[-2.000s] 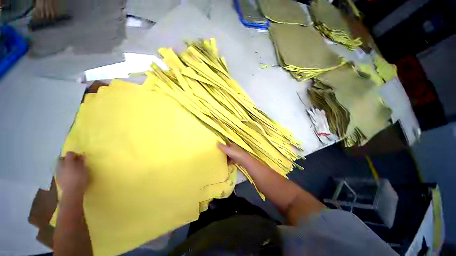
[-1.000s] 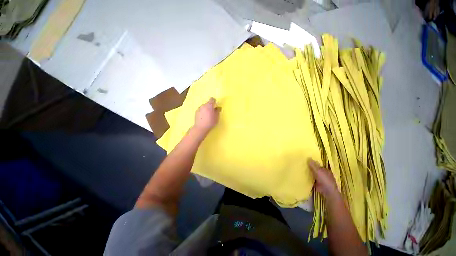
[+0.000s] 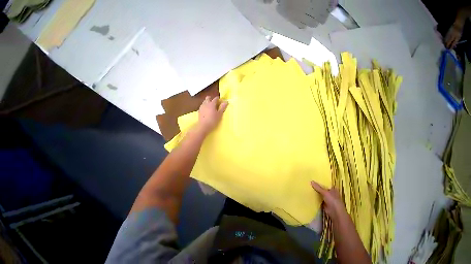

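A stack of wide yellow leather panels (image 3: 268, 134) lies on the white table's front edge in front of me. My left hand (image 3: 210, 114) is at the top panel's left edge, with the fingers on top. My right hand (image 3: 329, 198) holds the panel's lower right edge, thumb on top; the fingers beneath are hidden. A loose bundle of long yellow leather strips (image 3: 369, 154) lies right of the panels, beside my right hand.
A brown leather piece (image 3: 178, 111) shows from under the panels at left. A pale tan strip (image 3: 64, 23) lies at the far left. A blue-rimmed tray (image 3: 442, 77), olive leather pieces (image 3: 462, 154) and a white glove (image 3: 424, 248) are at right. Another person's hand (image 3: 453, 35) shows top right.
The view has swung left since the earliest frame. Since one second ago, the top panel has shifted slightly, exposing more panel edges and brown leather at left.
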